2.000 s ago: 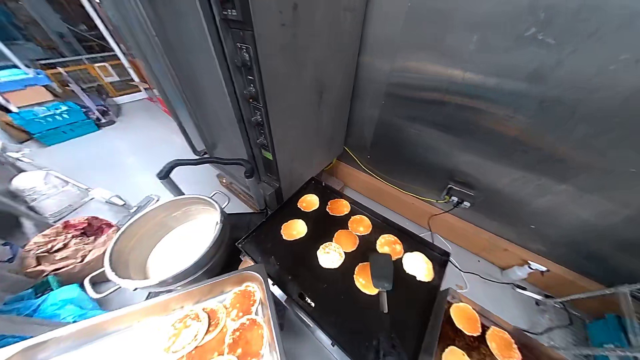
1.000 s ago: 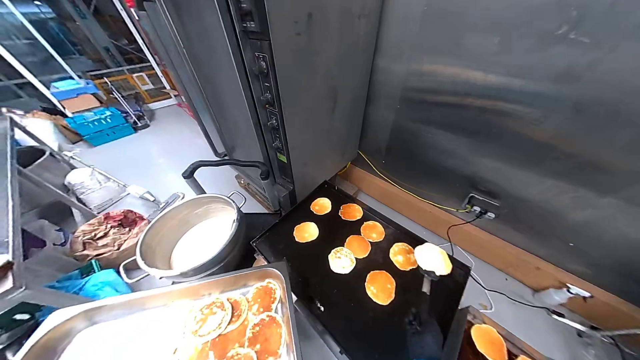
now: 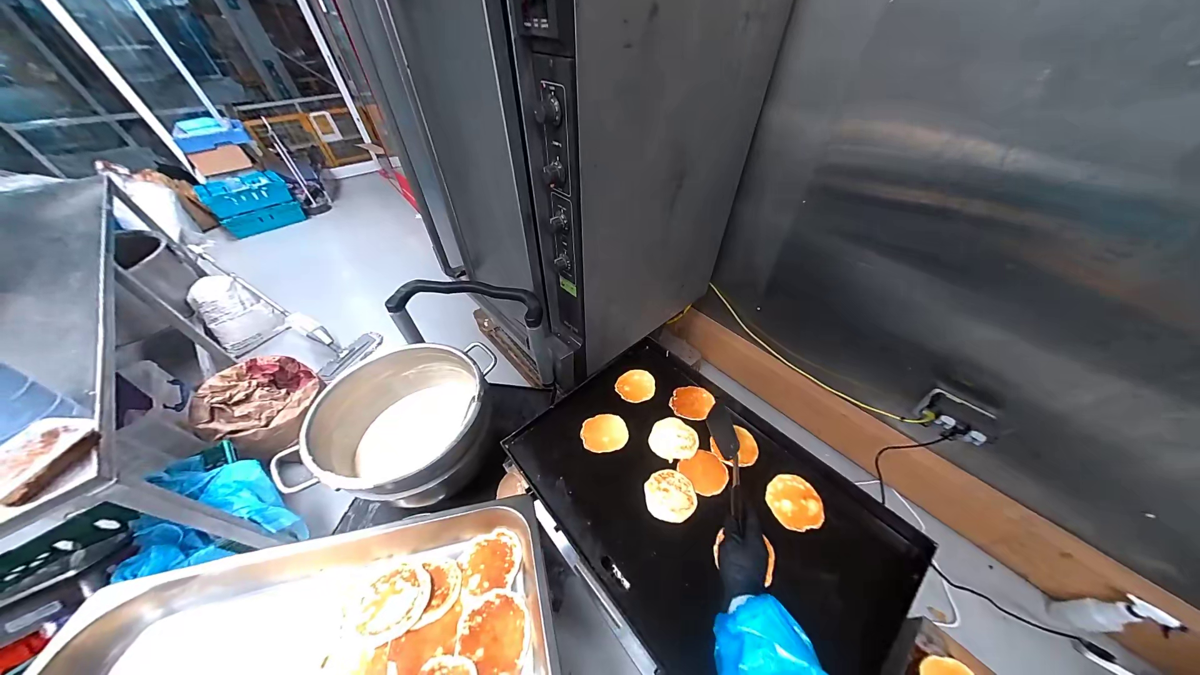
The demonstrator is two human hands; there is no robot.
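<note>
My right hand [image 3: 743, 561], in a black glove with a blue plastic sleeve, holds a black spatula [image 3: 723, 433] by its handle. The spatula's blade is over the left part of an orange-brown pancake [image 3: 746, 446] on the black griddle [image 3: 656, 581]. Beneath my hand, another pancake [image 3: 770, 561] is partly hidden. Around the blade lie several pancakes, among them two pale ones, an upper one [image 3: 673, 439] and a lower one [image 3: 670, 496]. A browned pancake [image 3: 794, 502] is to the right. My left hand is out of view.
A metal tray [image 3: 534, 572] of cooked pancakes sits left of the griddle, below a steel pot [image 3: 323, 427] of pale batter. Behind stands a tall oven [image 3: 656, 169] with a black-covered handle [image 3: 464, 286]. Cables [image 3: 816, 375] run along the right wall.
The pale pancake seen at the griddle's right side is gone from there; a pale one now lies among the middle pancakes. The spatula has moved toward the back of the griddle. The view has shifted.
</note>
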